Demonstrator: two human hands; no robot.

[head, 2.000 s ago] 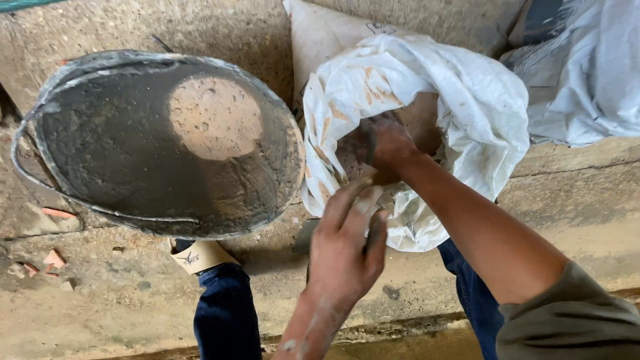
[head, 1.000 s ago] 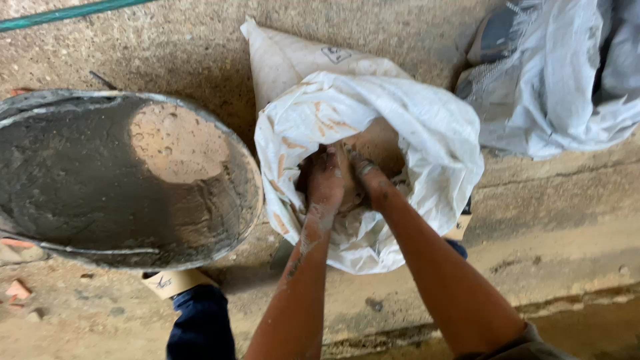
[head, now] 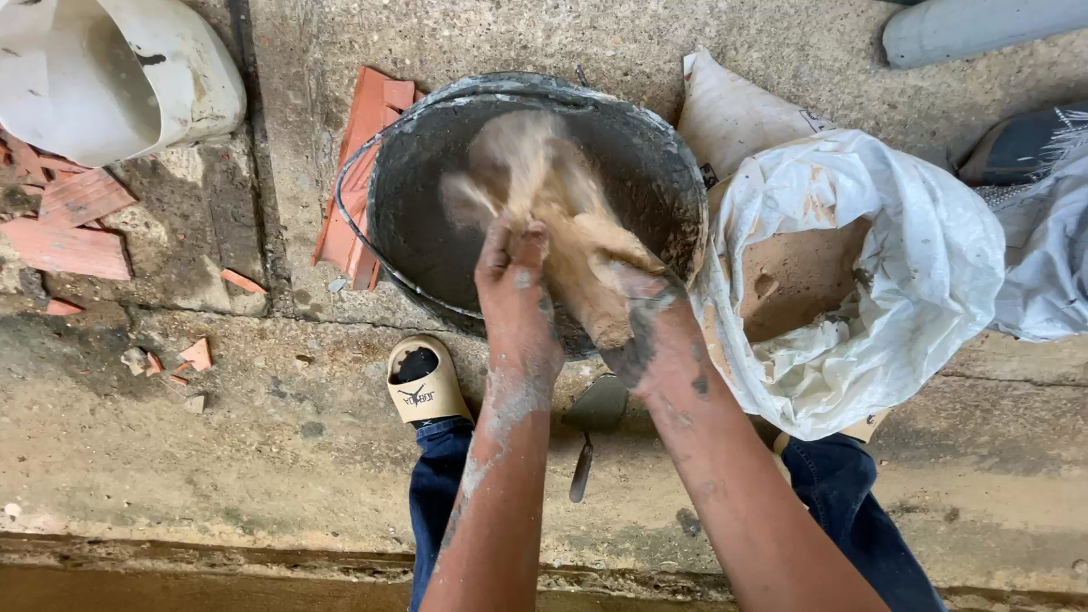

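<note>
Tan powder (head: 586, 280) lies cupped between my left hand (head: 518, 289) and my right hand (head: 637, 314), above the near side of a black bucket (head: 693, 212). Some of it pours, blurred, onto the dark grey wet mix (head: 425, 246) inside. Grey mud coats both wrists. To the right of the bucket, an open white woven sack (head: 918, 255) with a rolled-down rim holds more of the same powder (head: 786, 280). A trowel (head: 599, 404) rests on the concrete between my forearms, partly hidden by the right one.
Broken red tile pieces (head: 68, 246) lie at the left beneath a cut white plastic container (head: 191, 85). More tile (head: 348, 187) sits against the bucket. Behind the open sack are another sack (head: 739, 110) and a grey pipe (head: 977, 30). My sandalled foot (head: 425, 382) stands near the bucket.
Both hands have left the inside of the white sack and moved left over the bucket, bringing powder. The view has shifted, and the trowel and white container now show.
</note>
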